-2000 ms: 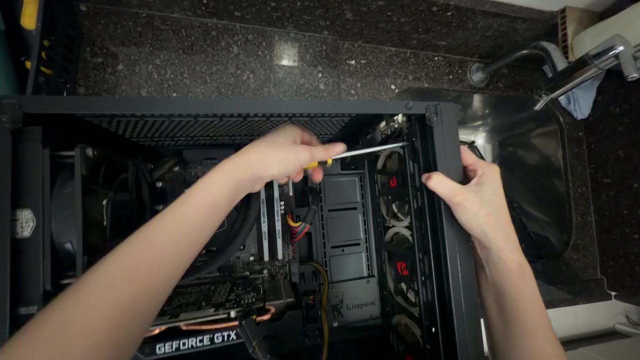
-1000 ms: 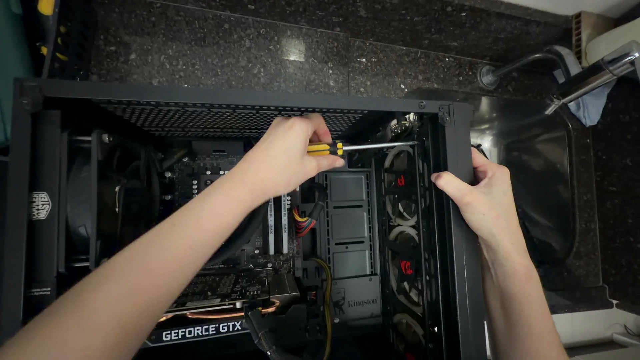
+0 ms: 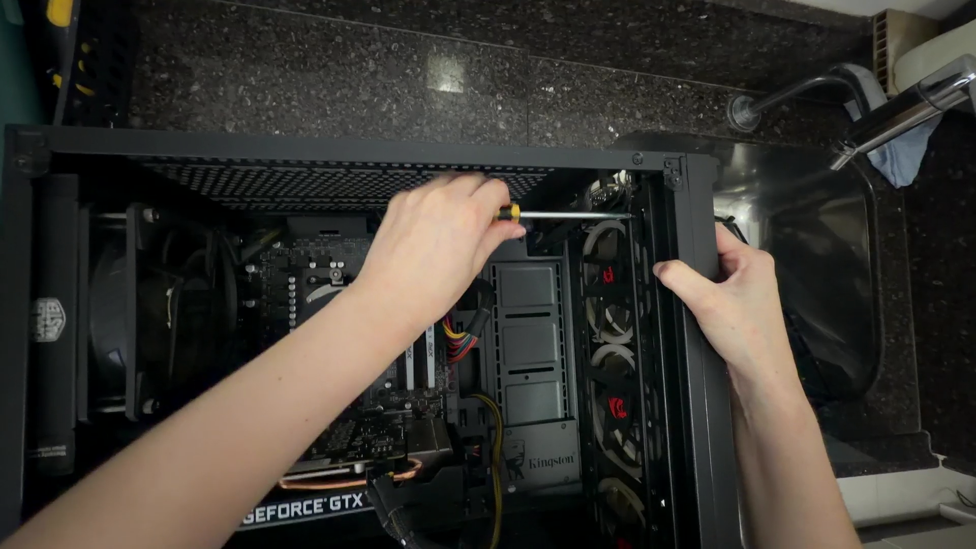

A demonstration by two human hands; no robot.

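Note:
An open black computer case [image 3: 358, 149] lies across the view with its parts exposed. My left hand [image 3: 446, 244] is over the case, closed around the yellow and black handle of a screwdriver [image 3: 576, 216]. The metal shaft points right, and its tip is at the inner front frame by the top of a case fan [image 3: 610, 282]. My right hand [image 3: 724, 297] grips the front edge of the case, thumb on the frame, fingers mostly hidden behind it. Below the left hand are RAM sticks [image 3: 431, 362], a Kingston drive [image 3: 541, 461] and a GeForce GTX graphics card [image 3: 305, 509].
A steel sink [image 3: 823, 267] lies right of the case, with a chrome faucet [image 3: 907, 114] and a blue cloth [image 3: 903, 152] above it. Dark speckled stone [image 3: 343, 84] runs behind the case. A black perforated holder [image 3: 99, 69] with yellow items stands at the upper left.
The screwdriver, tilted two seconds ago, is now nearly level, its tip still by the upper fan. My left hand has shifted its hold on the handle. My right hand stays on the case edge.

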